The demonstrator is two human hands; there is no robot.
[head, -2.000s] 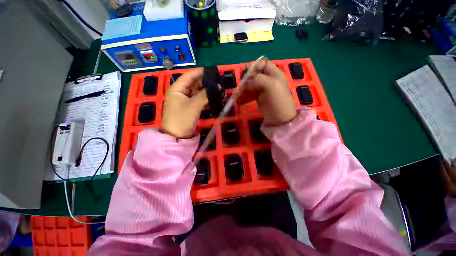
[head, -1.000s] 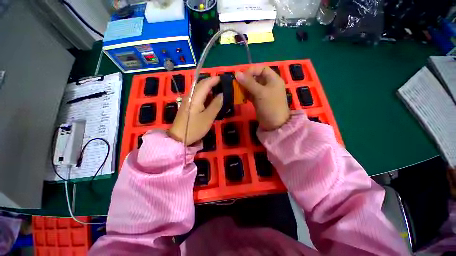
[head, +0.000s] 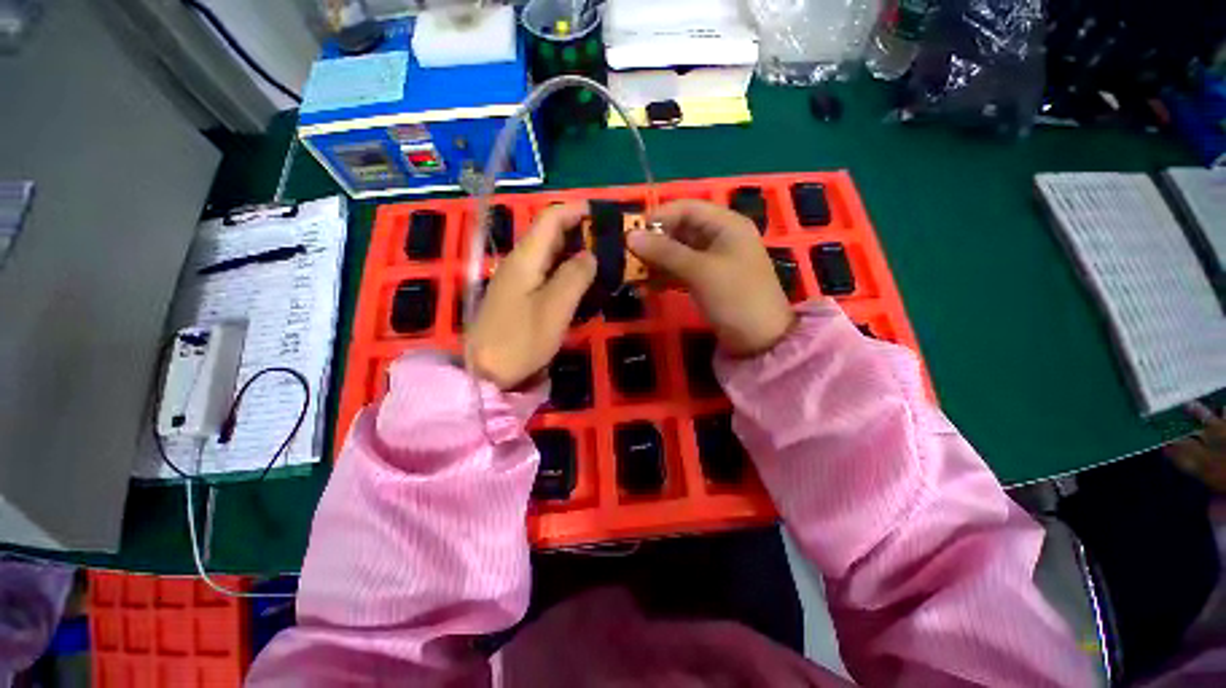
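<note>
My left hand (head: 527, 307) holds a black strip (head: 608, 247) with a small orange block (head: 635, 255) beside it, above the red tray. My right hand (head: 726, 273) pinches the end of a clear hose (head: 571, 83) at the orange block; its fingertips hide the exact contact. The hose arches up over my left hand and down along that forearm. The red compartment tray (head: 672, 516) holds several black watch units (head: 640, 457) in its pockets. My hands and sleeves cover part of the tray.
A blue control box (head: 444, 151) stands behind the tray's left. A clipboard sheet (head: 289, 309) with a pen (head: 253, 260) and white adapter box (head: 202, 380) lies left. A pen cup (head: 562, 47), white box (head: 682, 32) and plastic bags (head: 975, 54) stand behind. Printed sheets (head: 1136, 282) lie right.
The hose end has come to the orange block in my fingers, and the hose now arches overhead. The orange block, hidden at first, now shows. The printed sheets at right have shifted.
</note>
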